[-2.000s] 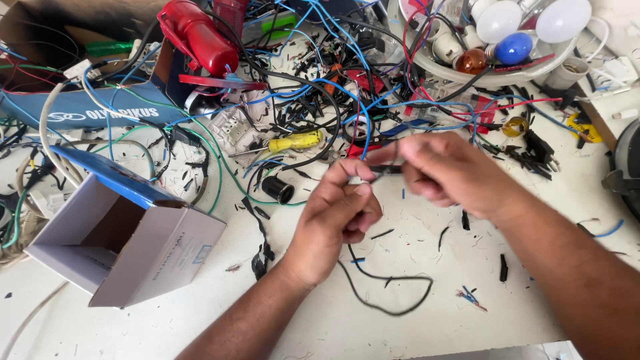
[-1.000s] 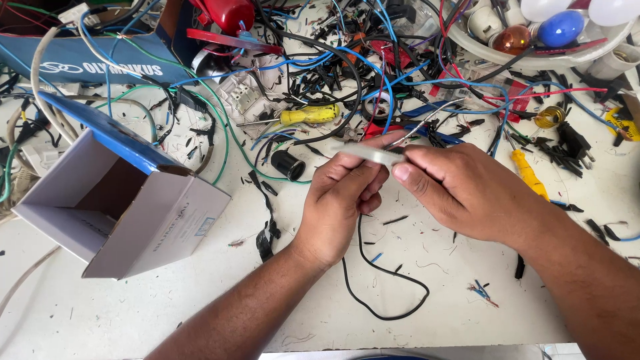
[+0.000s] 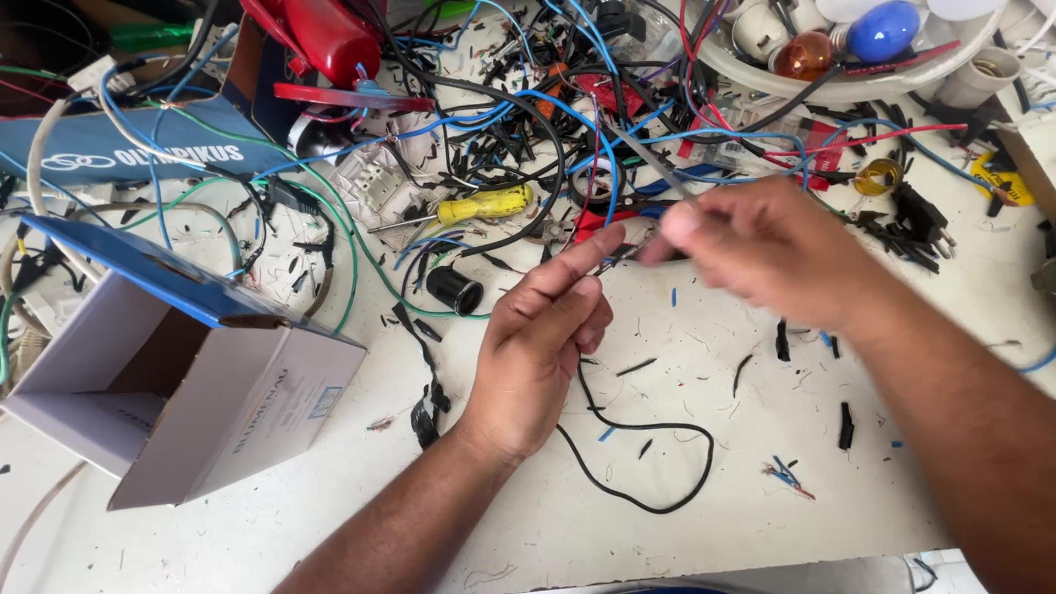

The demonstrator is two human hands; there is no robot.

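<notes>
My left hand pinches a thin dark wire end between thumb and forefinger, over the middle of the white table. A black cable runs below that hand and loops on the tabletop. Close by on the right, my right hand is blurred; its thumb and fingers hold a thin, greyish strip that sticks out toward the upper left. Whether the strip is metal or plastic cannot be told. Behind the left hand lie a yellow-handled screwdriver and a black lamp socket.
An open white and blue carton stands at left, before a blue cardboard box. Tangled wires, cut insulation and a red cylindrical object fill the back. A bowl of bulbs stands back right, with a black plug nearer.
One second ago both hands were together around a pale strip. My right hand is now slightly apart from my left, and the strip points to the upper left.
</notes>
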